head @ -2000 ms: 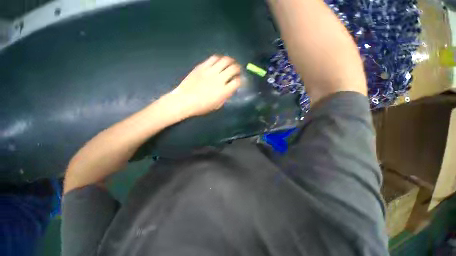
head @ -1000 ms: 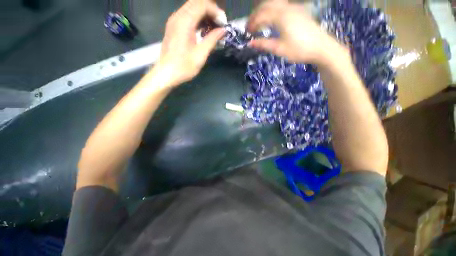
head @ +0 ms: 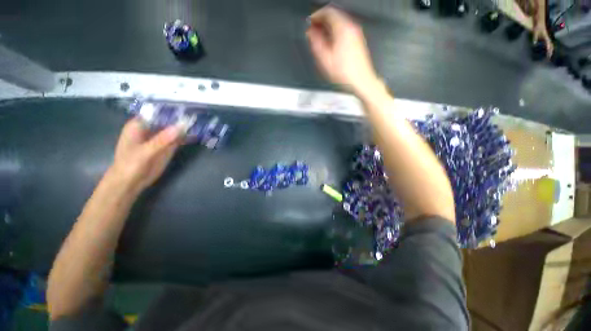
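My left hand [head: 146,152] grips a strip of linked blue circuit boards [head: 206,129], blurred, above the bench beside the metal rail. My right hand [head: 340,48] reaches over the belt with curled fingers, slightly blurred; whether it holds anything is not visible. Another short strip of blue boards [head: 280,176] lies on the dark green bench, with pale round discs [head: 229,182] at its left end. A large pile of blue boards [head: 476,174] lies to the right, partly behind my right forearm. A yellow-green piece [head: 332,192] lies beside the pile.
A black housing with a blue board on top [head: 183,41] sits on the belt [head: 259,39] beyond the pale rail [head: 259,94]. Several black units [head: 490,21] and another person's hand [head: 541,39] are at the upper right. Cardboard boxes [head: 509,278] stand at lower right.
My hands have moved apart: the left moved left and down with the board strip, the right over the belt. A board strip now shows on the bench. The camera view has shifted.
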